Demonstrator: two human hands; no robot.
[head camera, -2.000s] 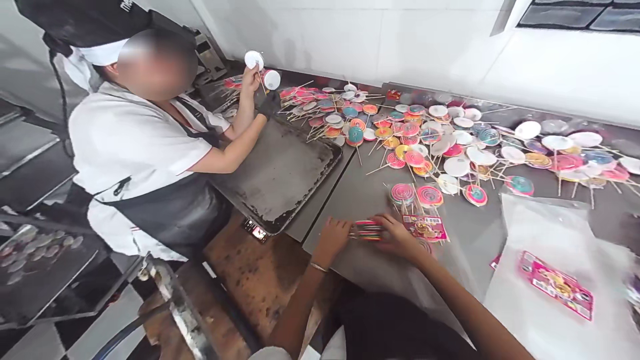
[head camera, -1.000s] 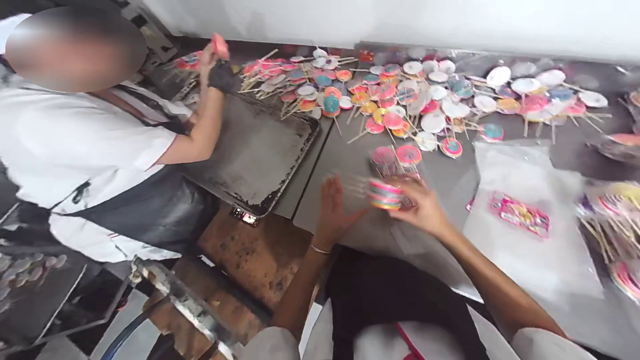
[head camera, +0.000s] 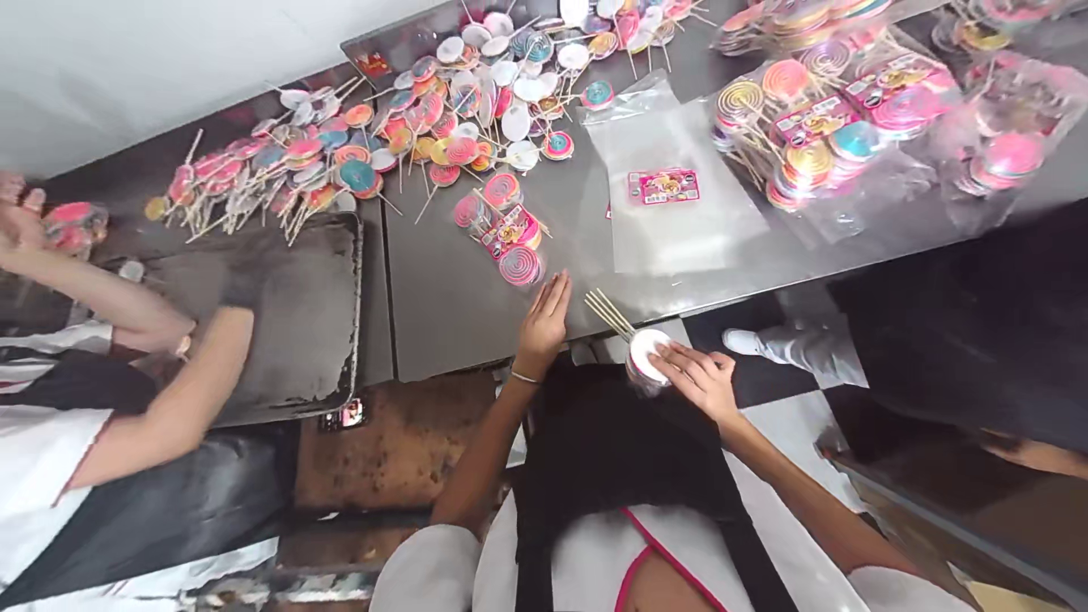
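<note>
My right hand (head camera: 699, 378) grips a stack of round lollipops (head camera: 648, 355), a white disc face uppermost, their sticks pointing up and left past the table's front edge. My left hand (head camera: 544, 327) is empty, its fingers extended at the table edge, just below a clear bag of lollipops with a pink label (head camera: 510, 231). Right of that bag, clear plastic bags (head camera: 680, 229) lie flat with a pink printed label (head camera: 663, 186) on them. A large heap of loose spiral lollipops (head camera: 463, 110) spreads along the back of the table.
A worn dark metal tray (head camera: 293, 297) lies at the left, with a co-worker's arms (head camera: 195, 382) over it. Filled bags of lollipops (head camera: 816, 127) are piled at the back right. Another person in dark clothing (head camera: 977, 314) stands at the right, near the table's edge.
My right hand has moved right with the lollipops, away from my left hand; both hands were at the bundle two seconds ago. The view has swung right.
</note>
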